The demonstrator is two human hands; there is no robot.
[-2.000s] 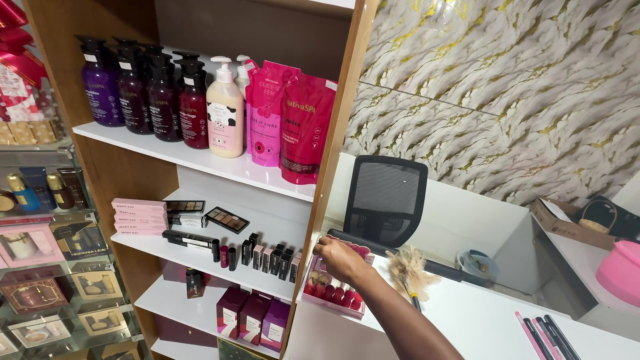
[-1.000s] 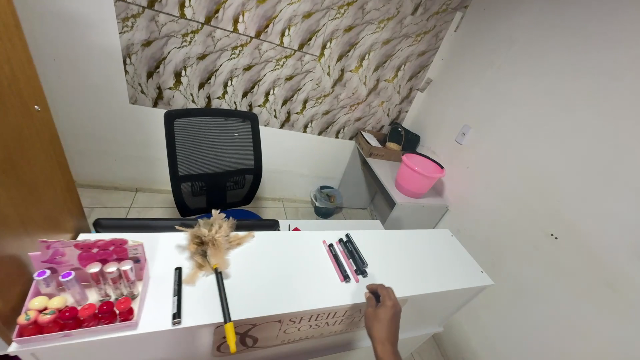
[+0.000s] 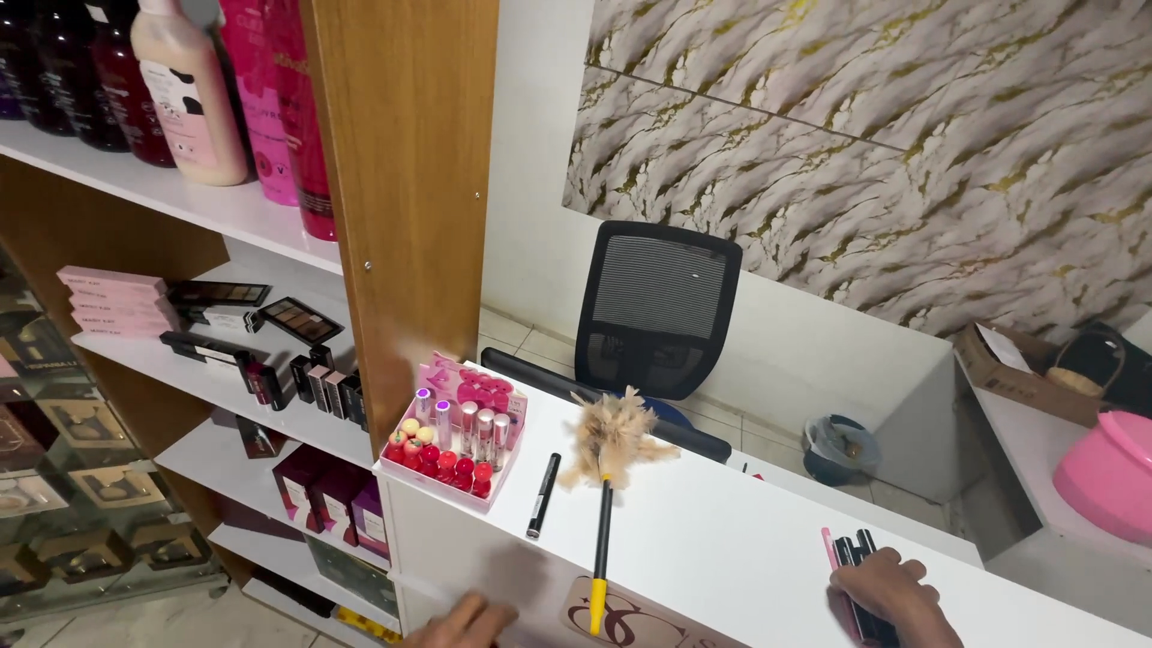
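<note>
On the white counter (image 3: 720,522), at the lower right, my right hand (image 3: 886,589) lies over a group of black and pink cosmetic pencils (image 3: 864,543), its fingers curled on them. My left hand (image 3: 468,621) hangs low at the bottom edge, in front of the counter, blurred, fingers partly bent; nothing shows in it. A feather duster (image 3: 601,549) with a black and yellow handle lies between the hands. Left of it is a single black cosmetic tube (image 3: 544,497). A pink display box (image 3: 454,432) of lip glosses stands at the counter's left end.
Wooden shelving (image 3: 414,207) at the left holds pump bottles (image 3: 187,99), pink boxes (image 3: 117,301) and makeup palettes (image 3: 301,319). A black mesh chair (image 3: 661,310) stands behind the counter. A pink bucket (image 3: 1107,477) and a cardboard box (image 3: 1026,378) rest on the side table at right.
The view has swung right, then partly back left. My right hand was at the display box, then just in front of the pencils, and is now on them. My left hand has come into view.
</note>
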